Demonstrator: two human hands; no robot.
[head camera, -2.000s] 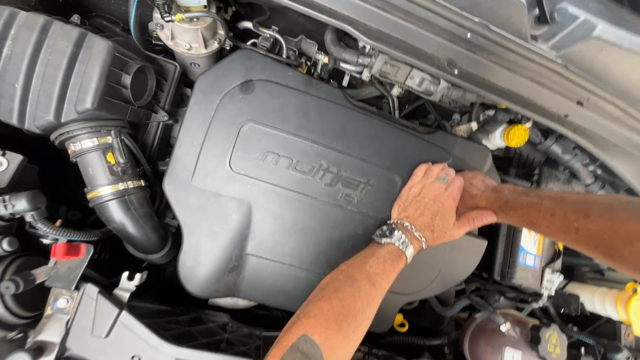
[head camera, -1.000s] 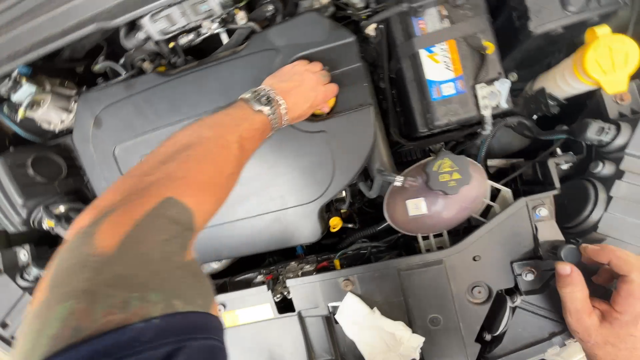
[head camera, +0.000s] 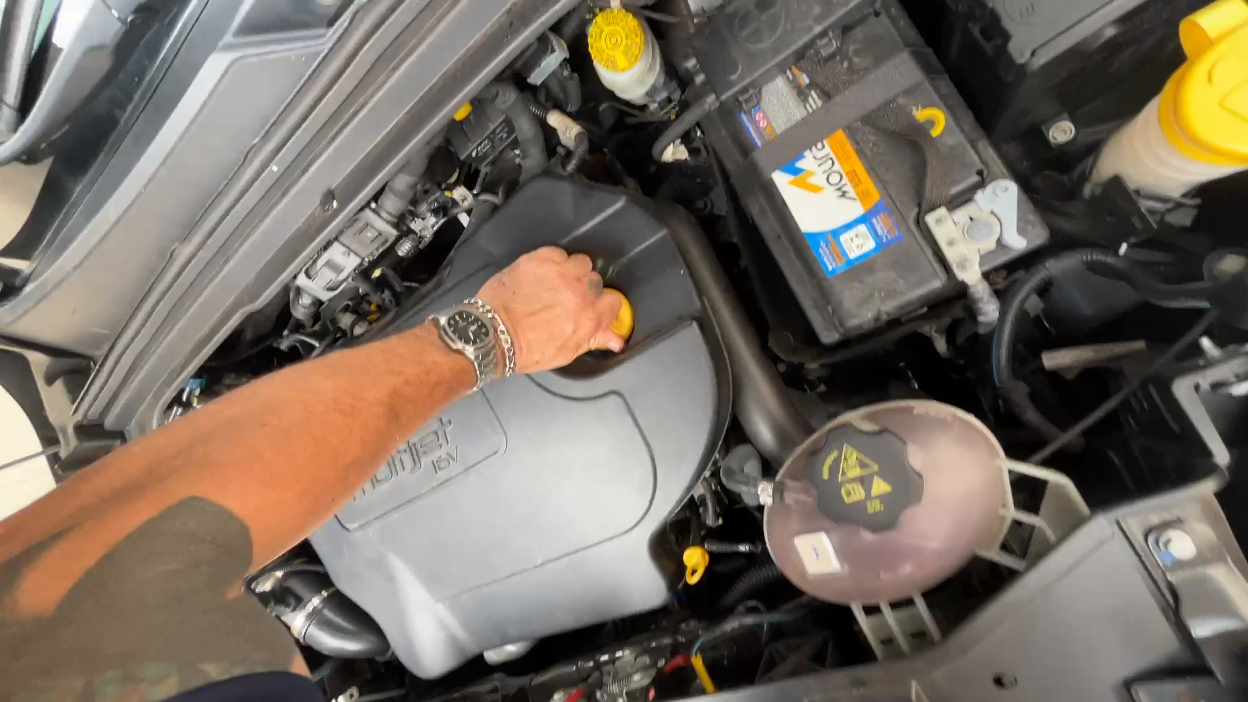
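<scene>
My left hand (head camera: 558, 310) reaches in from the left, a metal watch and a bracelet on its wrist. Its thumb and fingers are closed on the yellow oil filler cap (head camera: 620, 314), which sits in a recess of the grey plastic engine cover (head camera: 546, 468). Part of the cap is hidden by the fingers. Below the cover's right edge shows the yellow dipstick handle (head camera: 694, 564). My right hand is out of view.
To the right lie the car battery (head camera: 829, 195) and the coolant expansion tank (head camera: 951, 507) with its black cap. A brake fluid reservoir (head camera: 624, 58) stands behind, a yellow-capped filler neck (head camera: 1141, 156) at far right. Hoses and cables surround the cover.
Both hands were together on the cover's right part two seconds ago. One second ago my right hand was at the lower right; now it is out of view. My left hand stays at the yellow cap.
</scene>
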